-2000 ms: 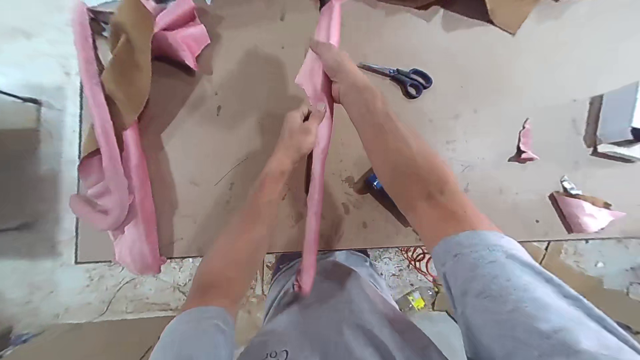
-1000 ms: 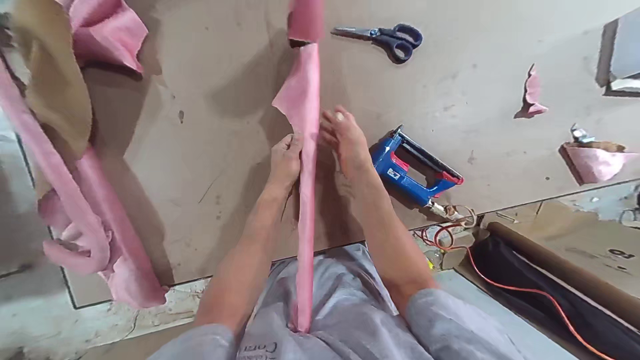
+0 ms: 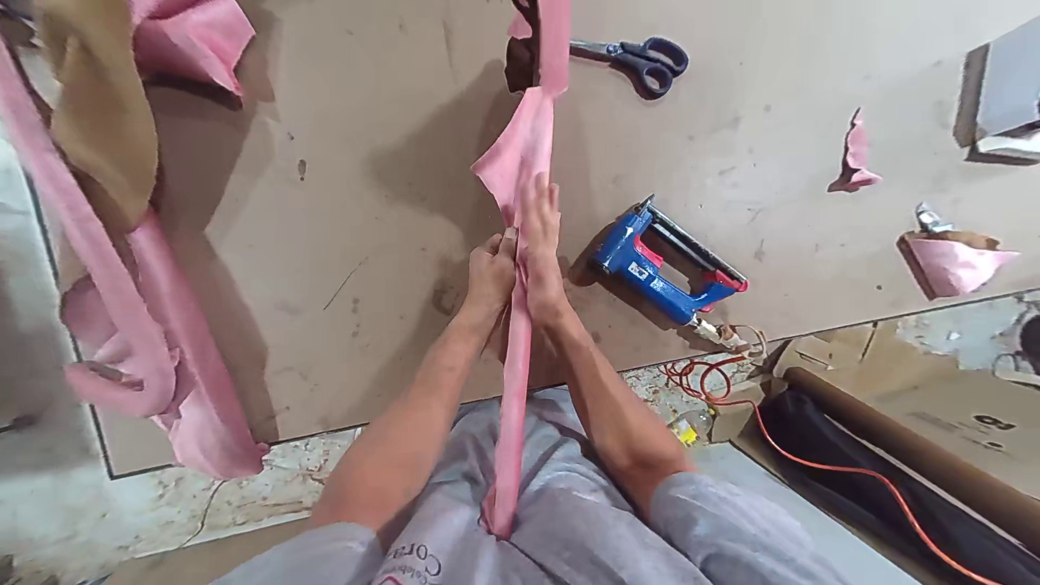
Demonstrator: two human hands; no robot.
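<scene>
A long narrow strip of pink material, perhaps leather or fabric, runs from the table's far edge of view down over the near edge onto my shirt. My left hand pinches the strip's left side between thumb and fingers. Flat against its right side lies my right hand, fingers extended and pointing away from me. Just beyond the hands a loose pink flap sticks out to the left. A blue pneumatic stapler lies right of my right hand, and dark-handled scissors lie farther off, near the strip.
Pink and tan pieces are heaped at the left, partly over the table edge. A small pink scrap, a pink piece beside a metal object and a grey box are at the right. An orange air hose trails below the table.
My right hand, off the strip and raised beside it one second ago, now lies along it. My left hand stays at the strip. The stapler, mostly hidden by my arm two seconds ago, shows fully.
</scene>
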